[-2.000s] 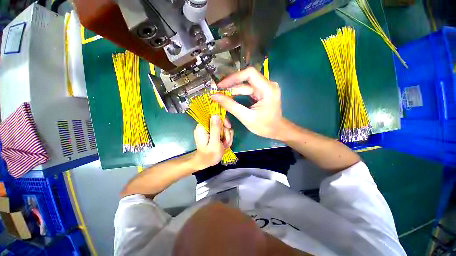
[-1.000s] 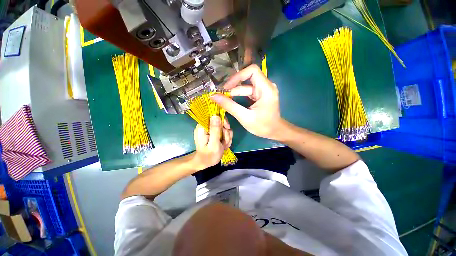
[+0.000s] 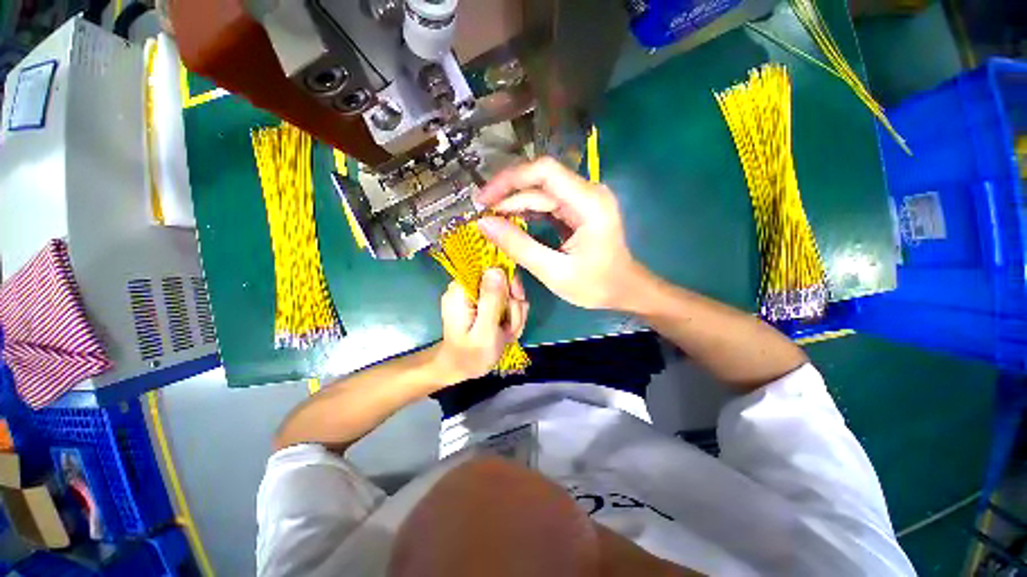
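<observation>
My left hand point(image 3: 482, 321) is closed around a fanned bunch of yellow lead wires point(image 3: 471, 255), whose upper ends point at the press and whose lower ends show below the hand. My right hand point(image 3: 563, 231) is at the upper right of the bunch, thumb and forefinger close together at the wire ends by the crimp applicator point(image 3: 434, 209). A single wire between those fingertips is too small to make out. The terminal crimping machine point(image 3: 383, 79), grey metal with an orange-brown guard, stands just above both hands.
One wire bundle point(image 3: 295, 237) lies left on the green bench and another point(image 3: 777, 192) lies right. Loose longer wires point(image 3: 845, 68) are at the far right. A grey-white control cabinet point(image 3: 107, 214) with a striped cloth point(image 3: 51, 321) stands left. Blue plastic bins point(image 3: 969, 225) stand right.
My right hand's fingers have shifted slightly left and up towards the applicator. The top of the wire bunch has moved slightly, and my left hand still holds it.
</observation>
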